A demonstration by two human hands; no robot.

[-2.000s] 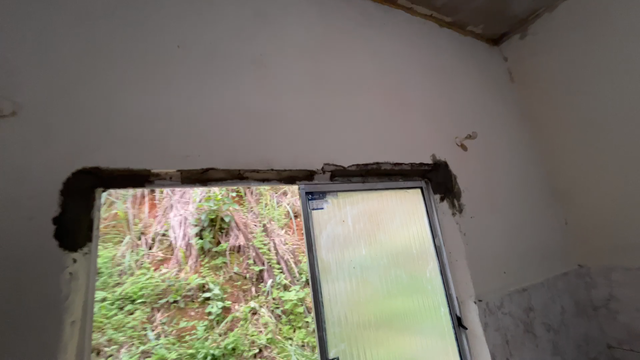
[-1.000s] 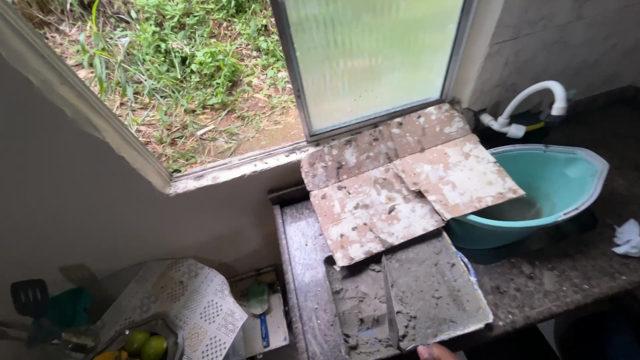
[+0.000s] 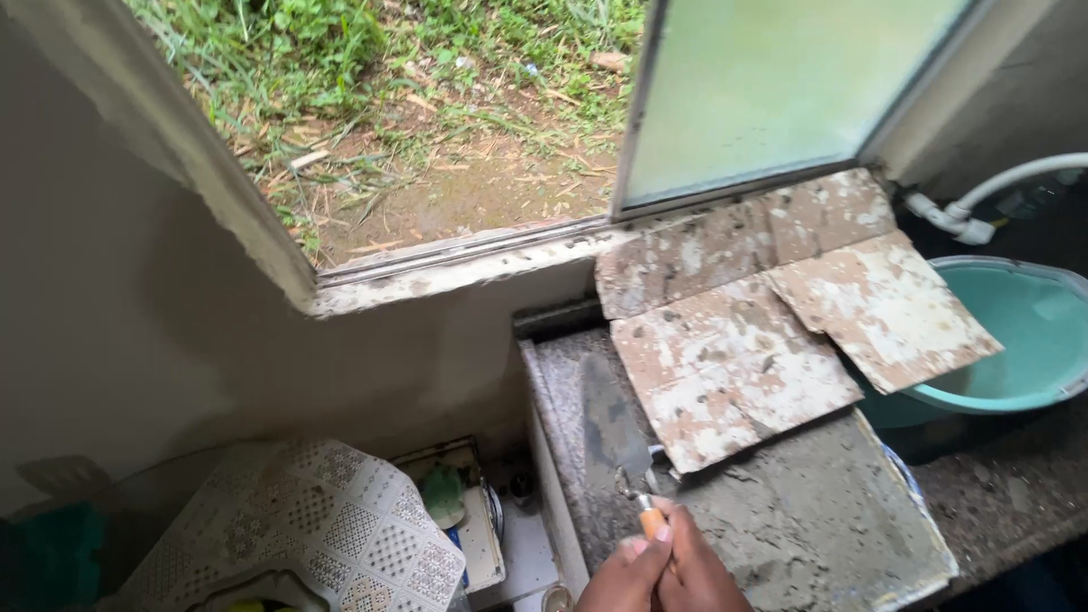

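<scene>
My left hand and my right hand meet at the bottom edge, fingers closed around the orange handle of a pointing trowel. Its grey-smeared blade points away from me, over the granite counter. Right of the hands lies a shallow tray of wet grey mortar. A creased cardboard sheet, spattered with white and grey, covers the tray's far part and leans up against the window sill. The palms are partly cut off by the frame.
A teal plastic basin stands right of the cardboard, below a white faucet pipe. The sliding window's frosted pane is behind. At lower left, a patterned cloth covers a surface beside a cream-coloured object on the floor side.
The view has swung down from the wall and window top to the counter. One second ago only a fingertip showed at the tray's edge; now both hands and the trowel are in view.
</scene>
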